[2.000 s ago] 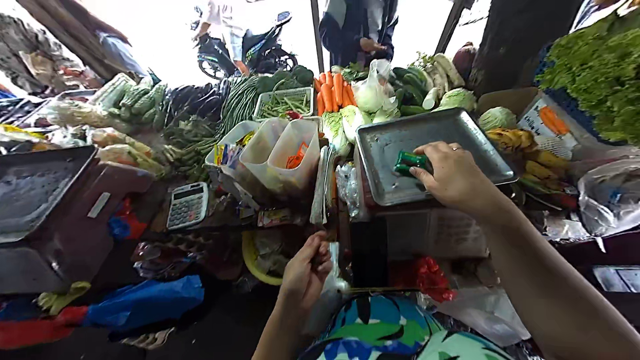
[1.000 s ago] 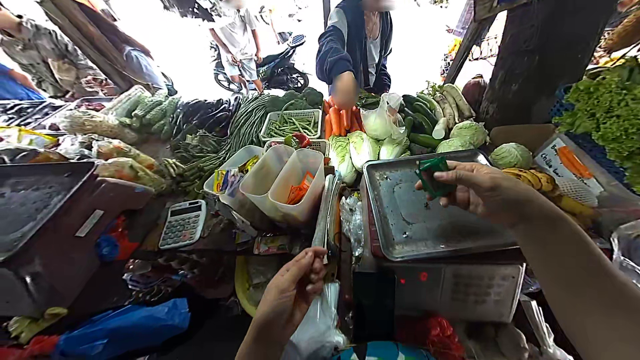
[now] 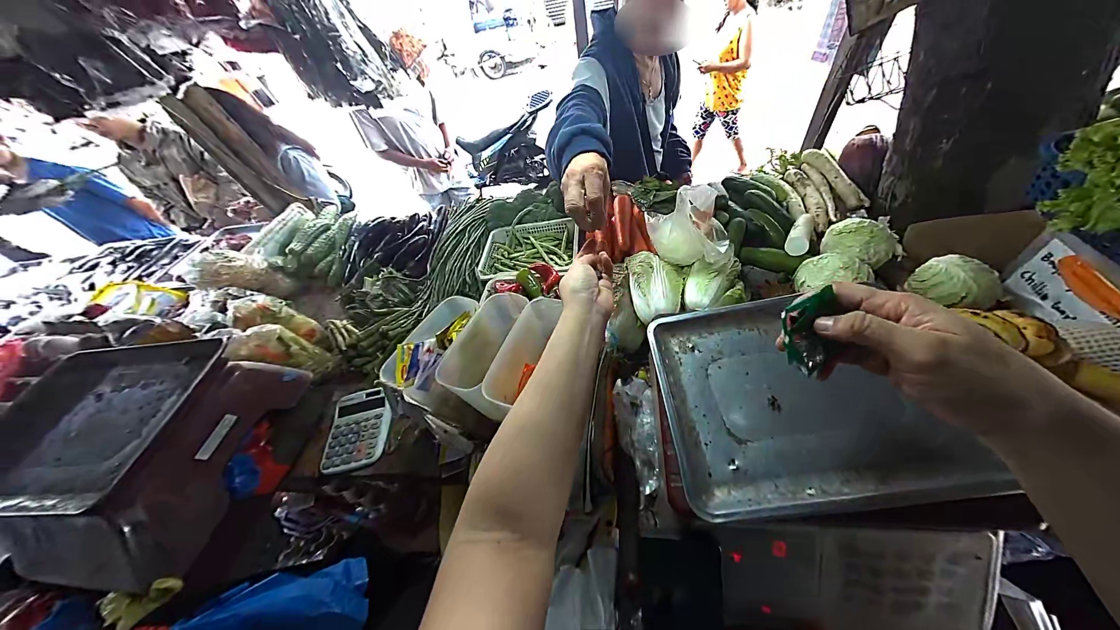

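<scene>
My left hand [image 3: 588, 284] reaches far forward over the plastic bins, palm up, close below the hand [image 3: 586, 191] of a person across the stall. Whether anything lies between those two hands cannot be told. In my right hand [image 3: 884, 341] a small dark green packet [image 3: 808, 331] is pinched between thumb and fingers, above the metal tray [image 3: 787, 507] of a weighing scale. Carrots [image 3: 623, 226] and a basket of green beans [image 3: 530, 248] lie near the reaching hands.
White plastic bins [image 3: 477, 354] stand left of the tray. A calculator [image 3: 356, 430] lies farther left, beside a second metal tray [image 3: 105, 420]. Napa cabbages [image 3: 654, 287], round cabbages [image 3: 952, 281] and cucumbers [image 3: 768, 219] line the back. A wooden post [image 3: 962, 114] rises at right.
My left hand has moved forward from near the tray's lower left to the other person's outstretched hand. My right hand has lifted the green packet off the tray. That person has come closer.
</scene>
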